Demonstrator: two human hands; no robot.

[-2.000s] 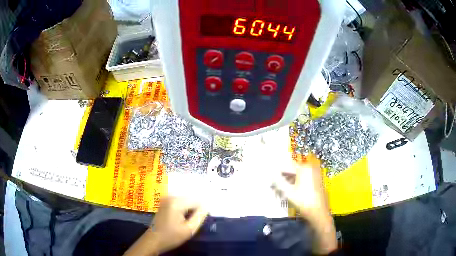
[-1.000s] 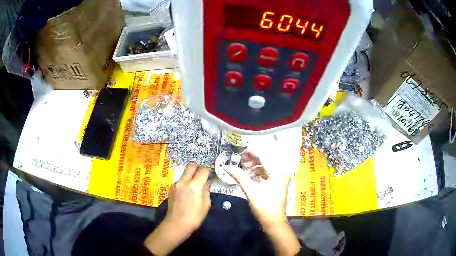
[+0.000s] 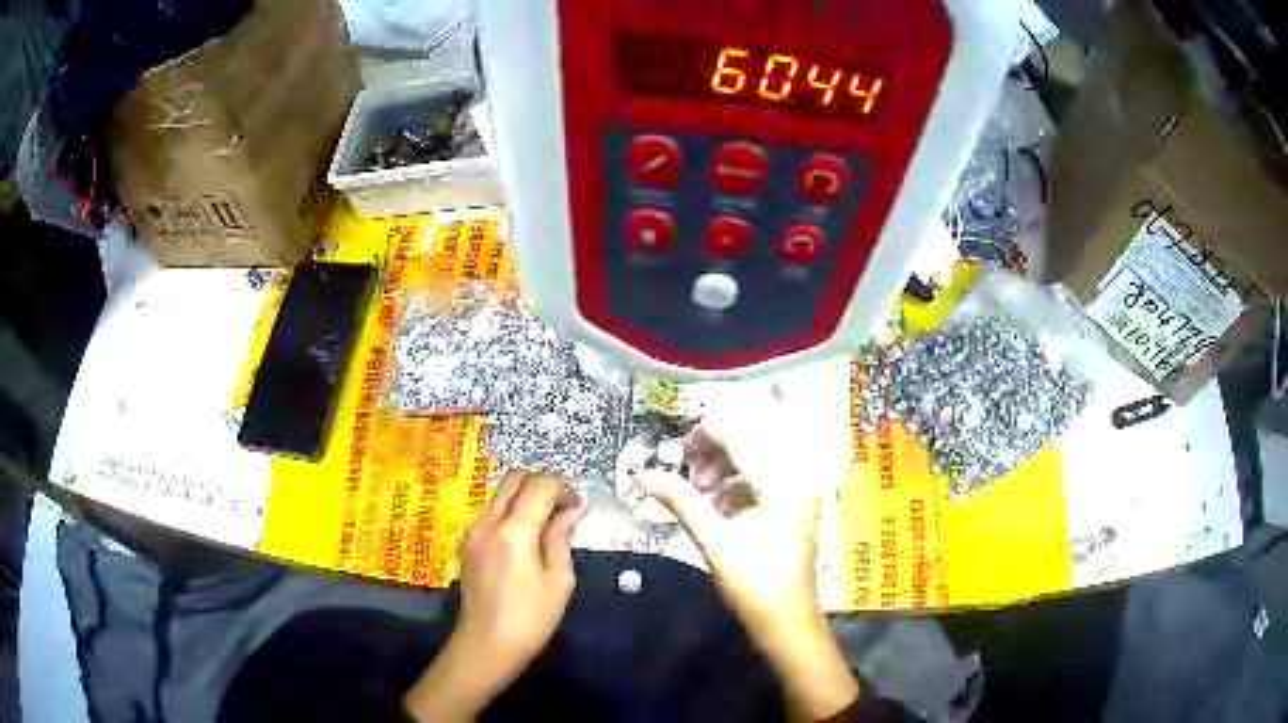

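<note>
The snap-fastening machine's red and white head (image 3: 735, 184) hangs over the table centre and shows 6044. My right hand (image 3: 742, 523) is at the round base plate (image 3: 631, 494), its fingertips over the lower die; the die and any part in the fingers are too covered and blurred to tell. My left hand (image 3: 520, 551) is bent, with fingertips close together at the front edge of the left snap parts pile (image 3: 544, 410); I cannot tell if it holds a part. The dark garment (image 3: 600, 636) lies below both hands, with one round silver snap (image 3: 630, 581) on it.
A black phone (image 3: 311, 360) lies left of the snap pile. A pale tray (image 3: 417, 187) of small parts and a brown carton (image 3: 233, 134) stand behind. On the right are another snap pile (image 3: 989, 381), a labelled carton (image 3: 1158, 269) and a small black tool (image 3: 1141, 411).
Since two seconds ago, my right hand has moved left and inward to the base plate. My left hand has moved up to the snap pile's edge, then slightly back. The counter is unchanged.
</note>
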